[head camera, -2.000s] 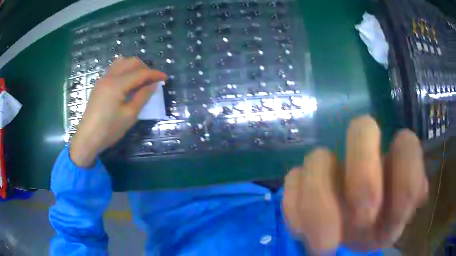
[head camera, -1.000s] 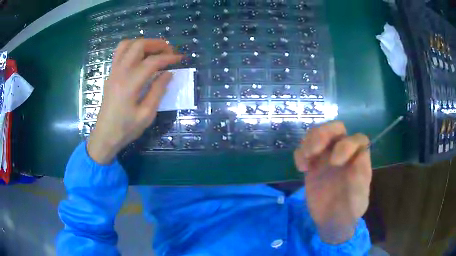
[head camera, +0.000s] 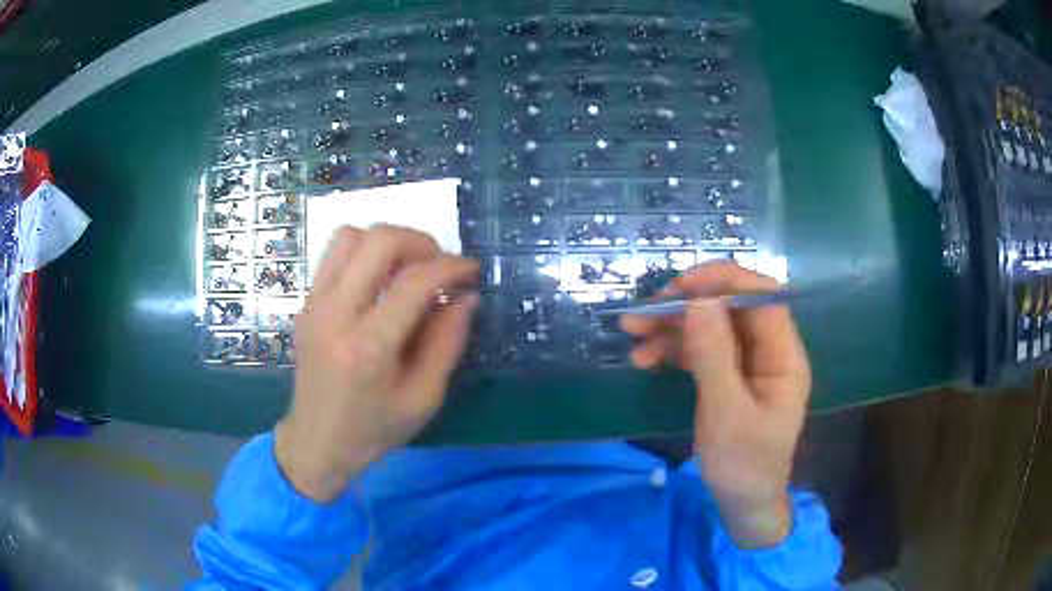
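My right hand (head camera: 738, 381) holds thin grey-blue tweezers (head camera: 704, 305) like a pen, lying nearly level with the tip towards the left. My left hand (head camera: 375, 335) is over the lower left of the clear tray, with thumb and fingertips pinched on a tiny component (head camera: 443, 297), mostly hidden by the fingers. The white card (head camera: 381, 214) lies flat on the clear tray (head camera: 525, 208), just beyond my left hand, its near part covered by the fingers. The tray's grid holds small dark parts with white dots.
A green mat (head camera: 854, 266) lies under the tray. A crumpled white tissue (head camera: 913, 129) is at the right, beside the black tray stack (head camera: 969, 231) with gold-and-white parts. A red bin (head camera: 25, 358) with white paper stands at the left edge.
My left hand has left the white card on the tray and moved nearer, now pinching a tiny component. My right hand has moved slightly left, and its tweezers have swung to point left.
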